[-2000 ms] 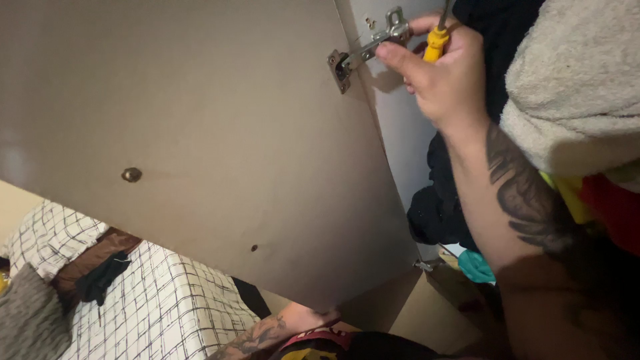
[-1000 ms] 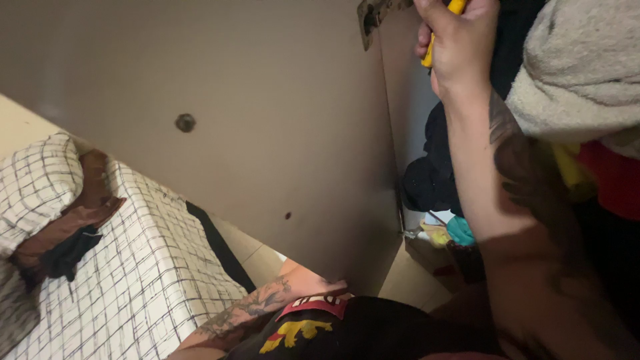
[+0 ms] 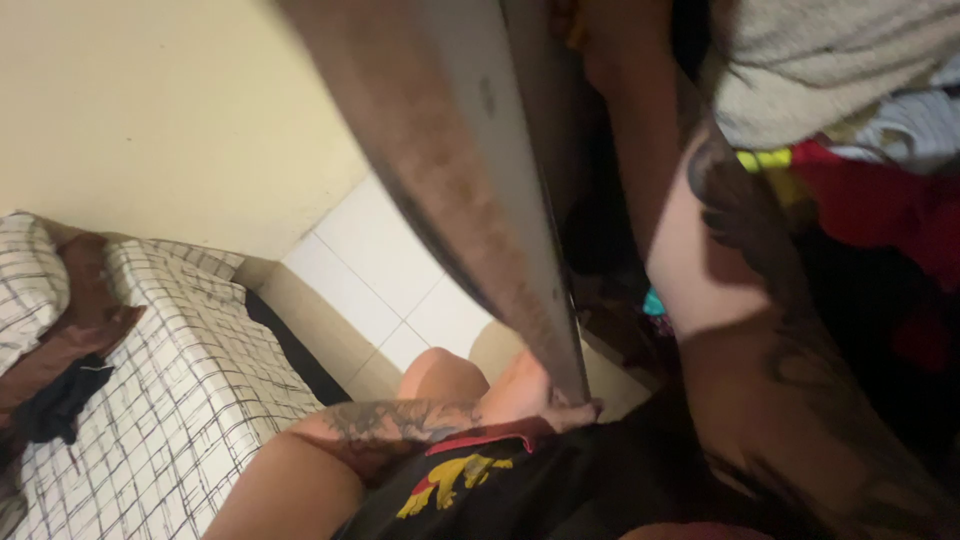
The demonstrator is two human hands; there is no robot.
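Note:
A brown-edged door panel (image 3: 450,165) stands tilted up the middle of the view, its broad face turned nearly edge-on. My left hand (image 3: 544,401) grips its lower edge, close to my black clothing with a yellow and red print. My right forearm reaches up on the far side of the panel, and my right hand (image 3: 600,37) is dark and blurred at the top. A bit of yellow shows beside its fingers, but what it holds cannot be made out. No hinge is visible.
A bed with a checked sheet (image 3: 187,337) lies to the left, bearing brown and black cloths. Behind are a yellowish wall (image 3: 165,112) and white floor tiles (image 3: 397,262). Piled clothes and a cream towel (image 3: 795,67) sit at the right, close to my right arm.
The door panel has swung from showing its broad face to nearly edge-on. The right hand, earlier at the metal hinge with a yellow-handled screwdriver, is now largely in shadow behind the panel.

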